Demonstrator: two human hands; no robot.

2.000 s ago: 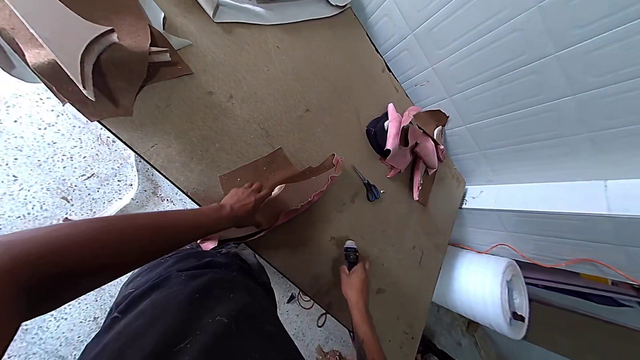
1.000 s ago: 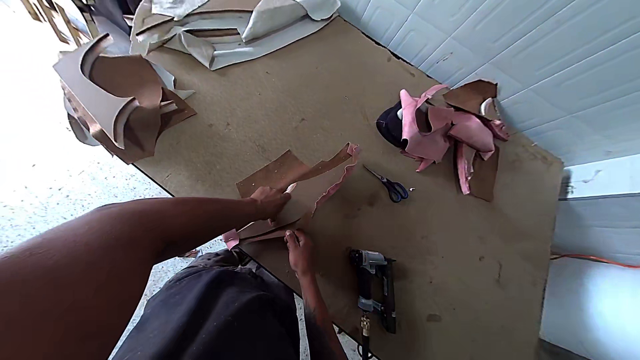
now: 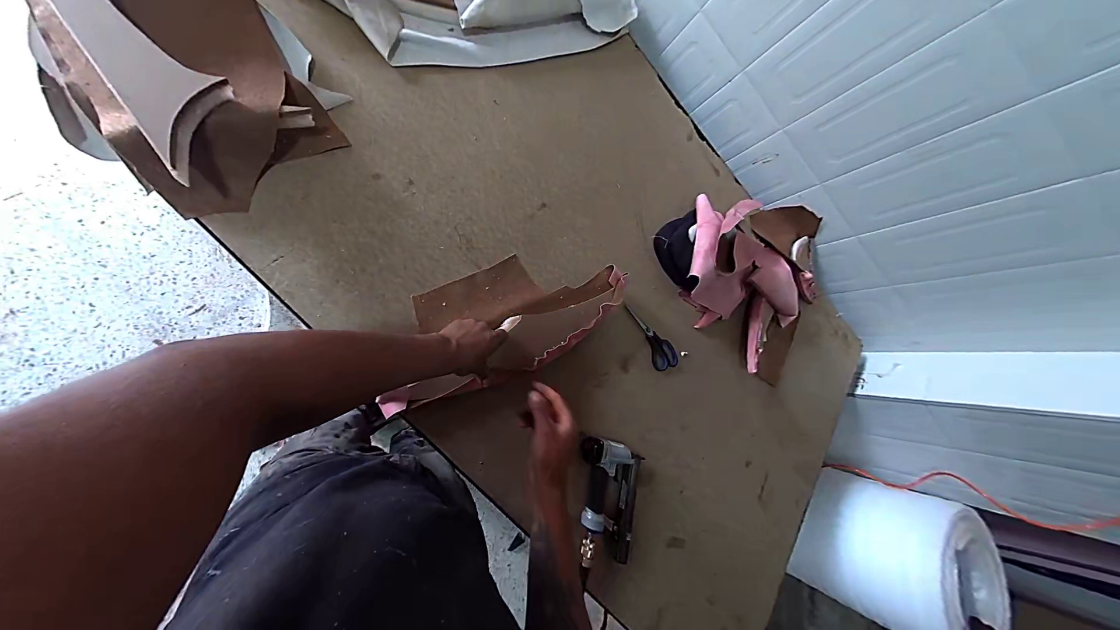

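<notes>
A curved brown panel with pink material along its edge (image 3: 551, 328) lies near the table's front edge. My left hand (image 3: 472, 346) grips this panel, a small whitish piece showing at its fingers. Just right of the panel is my right hand (image 3: 551, 424), blurred, fingers curled; whether it holds anything small cannot be told. Beside the right forearm a pneumatic staple gun (image 3: 612, 494) lies on its side, with a hose fitting at its lower end. Scissors with dark handles (image 3: 661, 350) rest at the panel's right tip.
Pink and brown scraps (image 3: 744, 271) are heaped by the tiled wall (image 3: 919, 157). Brown curved pieces (image 3: 227, 131) overhang the table (image 3: 420, 184) at upper left. Pale upholstery material (image 3: 490, 44) lies at the far edge. A white roll (image 3: 901, 542) and orange cord (image 3: 945, 475) are at lower right.
Two seconds ago my right hand was on the staple gun; the gun now lies released. Since one second ago that hand has moved off the panel's near edge. The left hand stays on the panel.
</notes>
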